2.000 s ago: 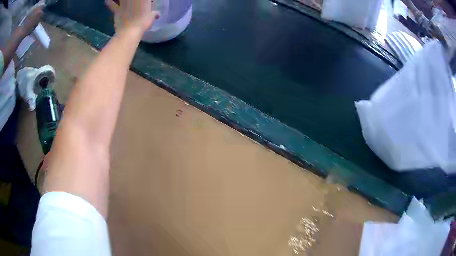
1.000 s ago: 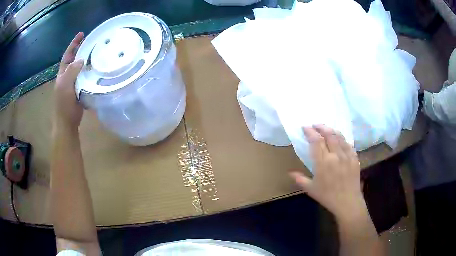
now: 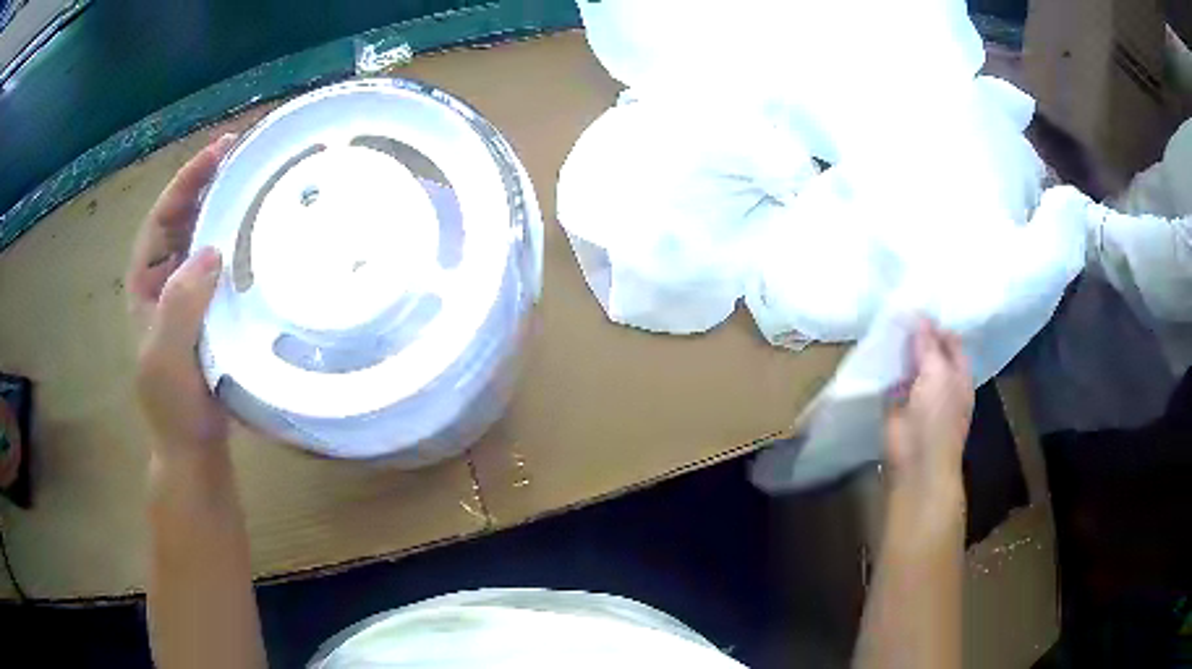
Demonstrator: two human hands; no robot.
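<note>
A water tank stands or is tilted at the left of the cardboard-covered table, its white slotted disc end facing up towards me. My left hand grips its left side, the thumb on the rim. My right hand holds the edge of a thin white protective bag, which hangs over the table's front edge and is blurred. The bag lies against the large crumpled pile of bags at the right. Whether the tank's base touches the table cannot be told.
The cardboard table cover has a seam and shiny tape. A green conveyor edge runs behind it. Part of the bench motor shows at the far left. Another person's white sleeve reaches the pile at the right. A brown cardboard piece stands at the upper right.
The tank now appears larger and closer, its disc end turned more towards me. My right hand, earlier spread on the pile, has closed on a bag and drawn its edge down towards the table front.
</note>
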